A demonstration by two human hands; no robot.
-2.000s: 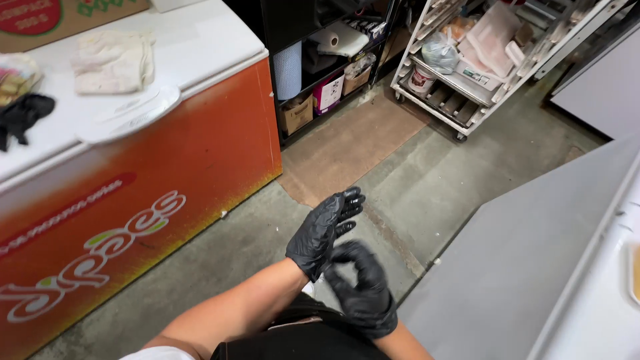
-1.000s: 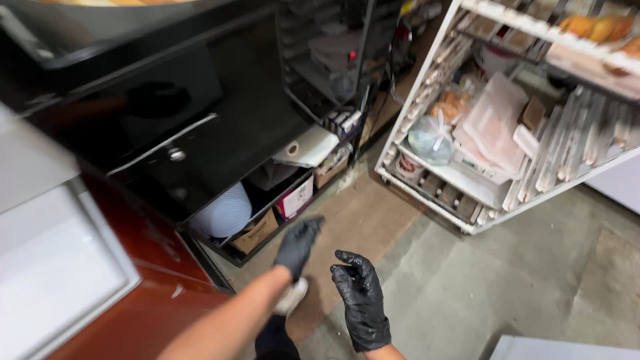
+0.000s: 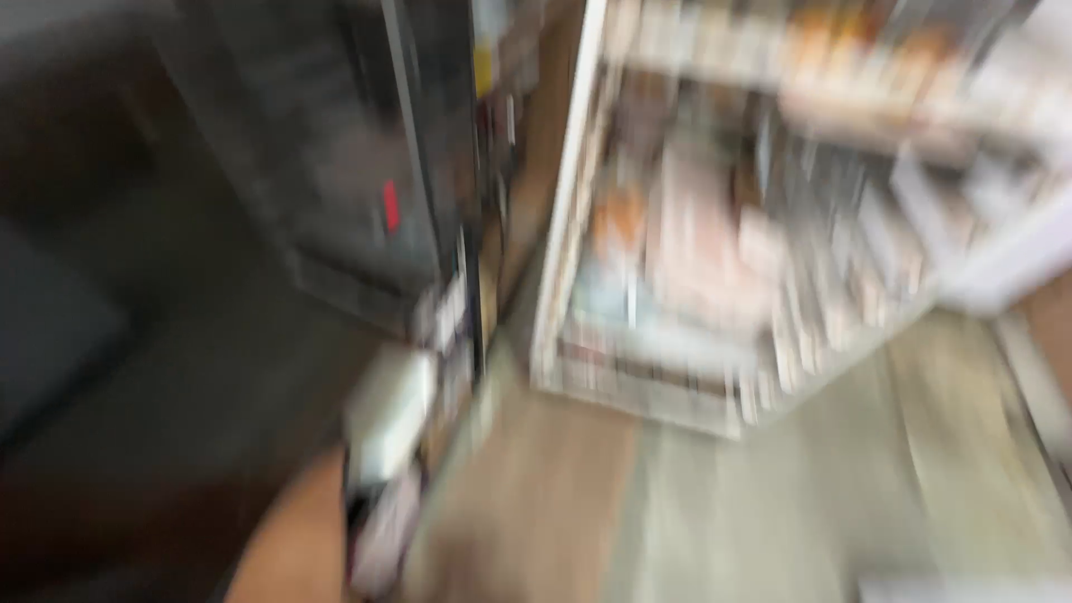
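Note:
Strong motion blur covers the whole head view. Neither of my hands shows; only a bare forearm reaches in from the bottom edge, left of centre, in front of dark cabinetry. Right of it, a low shelf carries a blurred white item. Whether either hand holds anything is hidden.
A white tray rack stands at the upper right, with blurred pinkish sheets and an orange item inside. A black glass-fronted cabinet is on the left. Brown matting lies on the grey floor.
Both black-gloved hands, visible one second ago, have left the view. The view has swung so that the orange freezer chest seen earlier is gone and the rack appears larger.

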